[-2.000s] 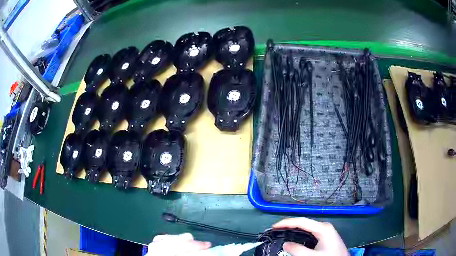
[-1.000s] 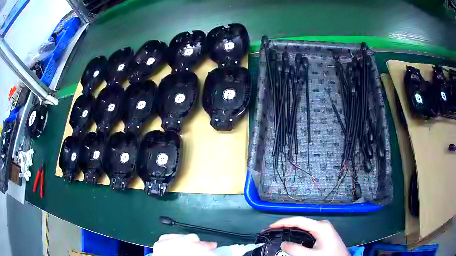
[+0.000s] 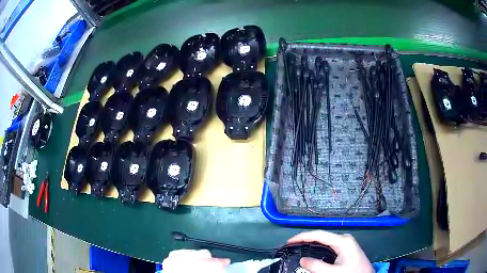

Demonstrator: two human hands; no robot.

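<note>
My right hand [image 3: 347, 255] holds a black ear cup shell [image 3: 292, 261] at the bottom edge of the picture, fingers over its top and thumb inside it. My left hand [image 3: 195, 262] holds a white squeeze bottle [image 3: 251, 266], its pointed nozzle at the shell's left side. Whether the tip touches is too small to tell. A thin black microphone boom [image 3: 224, 245] runs from the shell out to the left over the bench, bulb end outward. Both hands are partly cut off by the picture's edge.
Rows of black shells [image 3: 244, 100] lie on a cardboard sheet [image 3: 229, 170] at left. A blue-rimmed, grey-lined tray [image 3: 342, 219] holds loose booms in the middle. More black ear cups [image 3: 447, 101] lie on cardboard [image 3: 464, 186] at right. Red-handled pliers [image 3: 42, 196] lie far left.
The whole view has shifted slightly. The hands, shell and boom keep nearly the same places, and the bottle's nozzle stays at the shell with only small movement.
</note>
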